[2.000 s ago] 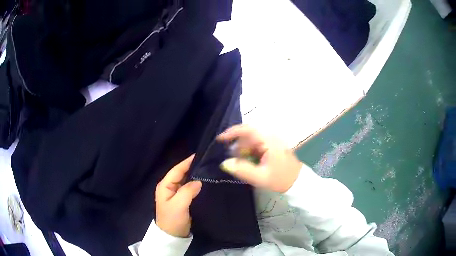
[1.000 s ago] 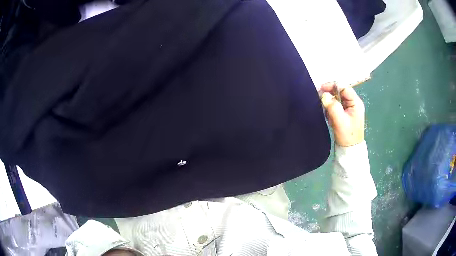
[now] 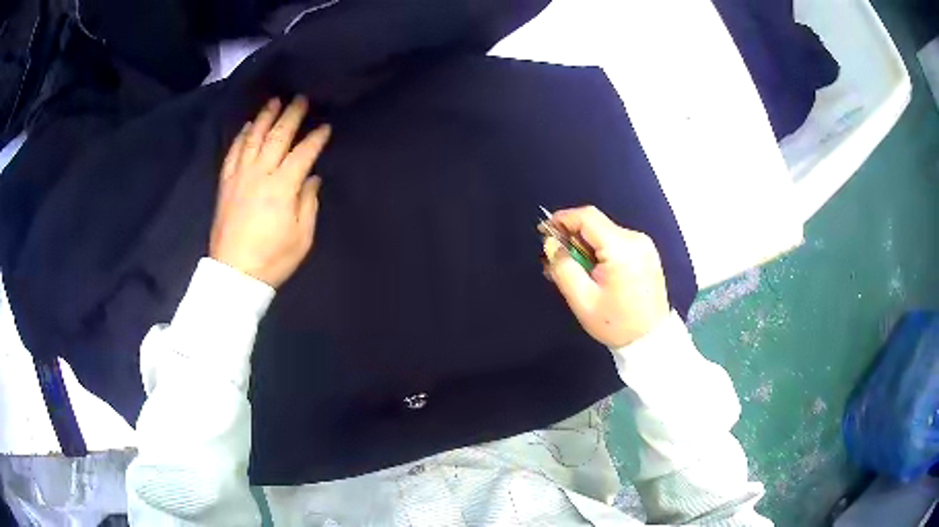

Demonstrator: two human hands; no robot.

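A dark garment (image 3: 432, 268) lies spread flat over the table and partly over my lap, with a small white logo (image 3: 415, 401) near its lower edge. My left hand (image 3: 266, 196) rests flat on the garment at the left, fingers apart, holding nothing. My right hand (image 3: 610, 276) is over the right part of the garment and holds thread snips (image 3: 566, 239), with pointed silver blades towards the upper left and a green grip.
A white table (image 3: 710, 185) shows at the right of the garment. A white tub (image 3: 875, 113) with dark pieces is at the upper right. More dark cloth is heaped at the upper left. A narrow dark strip (image 3: 60, 407) lies at the left. A blue bundle (image 3: 896, 396) is on the green floor.
The garment has been turned and spread out, showing the logo. My left hand has come onto the cloth. My right hand has moved from the garment's right edge inward over it.
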